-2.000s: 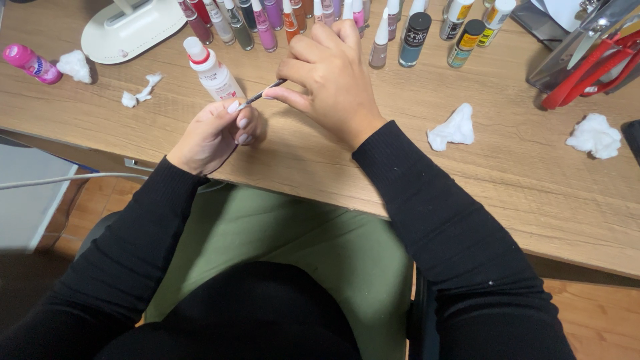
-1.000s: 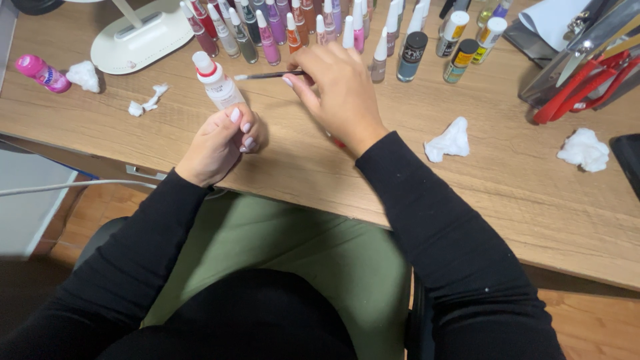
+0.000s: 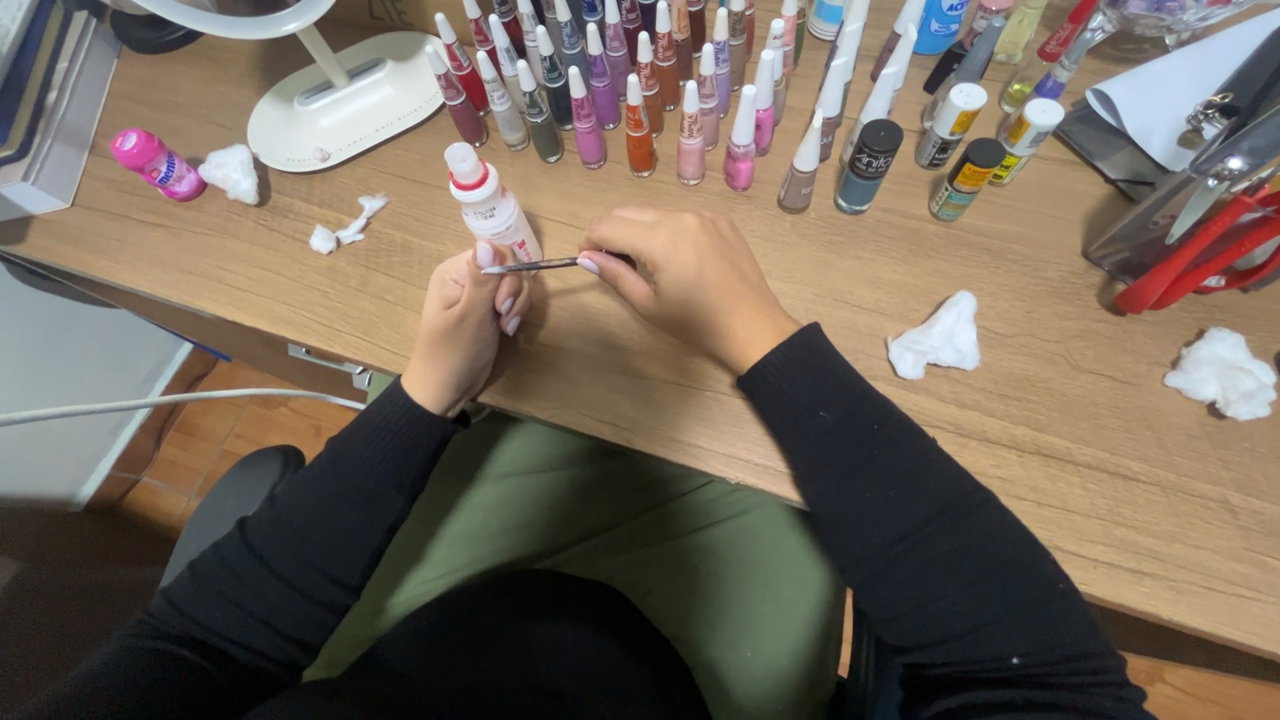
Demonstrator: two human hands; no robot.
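My right hand [image 3: 680, 275] holds a thin dark brush [image 3: 545, 265] level between thumb and fingers. Its tip is at the thumbnail of my left hand [image 3: 465, 310], whose fingers are curled with the thumb raised; I cannot tell whether anything is inside them. Light polish shows on the nails. Just behind my left hand stands a white bottle with a red collar [image 3: 490, 200]. Rows of nail polish bottles [image 3: 640, 130] stand beyond both hands. A dark teal polish bottle with a black cap [image 3: 868, 168] is behind and right of my right hand.
Cotton pieces [image 3: 935, 338] lie on the wooden desk [image 3: 640, 400], others at far left and far right. A pink Mentos container [image 3: 158, 165] and a white round-framed stand [image 3: 345, 100] are at left. Red-handled scissors [image 3: 1200, 250] sit in a clear holder at right.
One second ago the brush was behind my left hand, near the white bottle; now its tip is at the left thumbnail. My left thumb is more raised.
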